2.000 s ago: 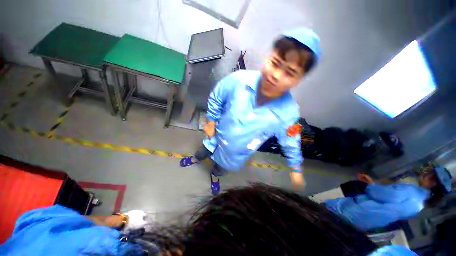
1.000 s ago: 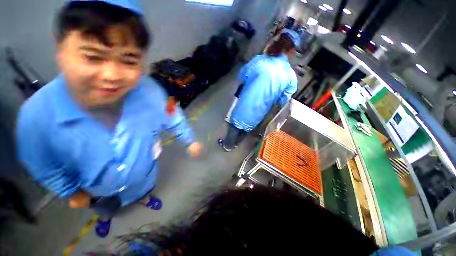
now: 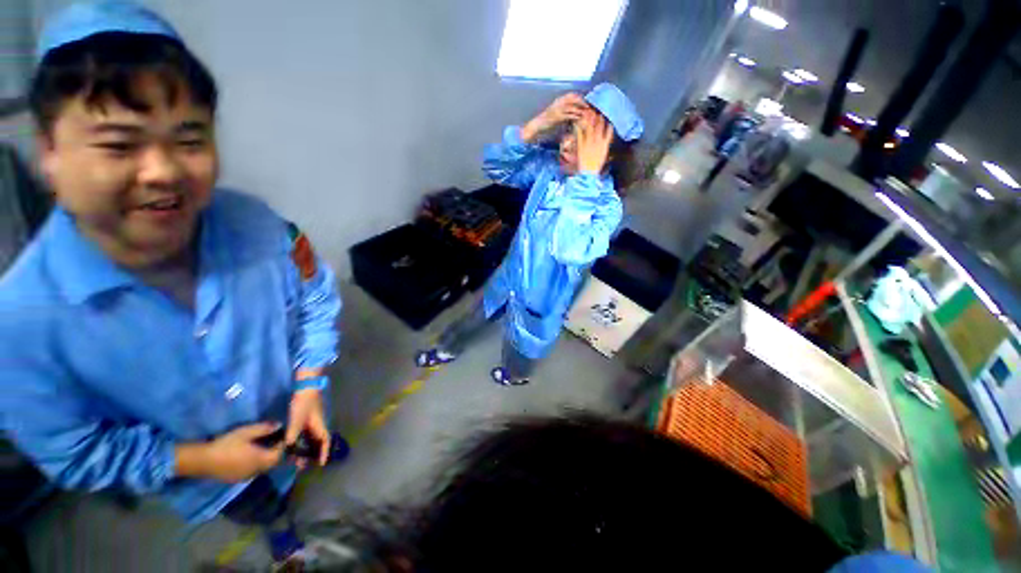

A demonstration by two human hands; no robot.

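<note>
Neither of my hands is in view. Dark hair (image 3: 582, 492) fills the bottom middle of the head view, and a bit of blue cloth (image 3: 879, 563) shows at the bottom right edge. Nearest in front, at the left, stands a person in a blue coat (image 3: 146, 336) and blue cap. This person holds a small dark object (image 3: 300, 445) between both bare hands; what it is cannot be told.
A second person in a blue coat (image 3: 543, 246) has both hands raised to the head. Black bins (image 3: 414, 274) and a white box (image 3: 605, 315) stand on the floor. An orange perforated tray (image 3: 739, 443) and a green-topped bench (image 3: 952, 504) are at right.
My view has swung right since the first frame. The near person's hands have come together around the dark object. The second person has turned and raised both hands to the head. My gloved hand has left view.
</note>
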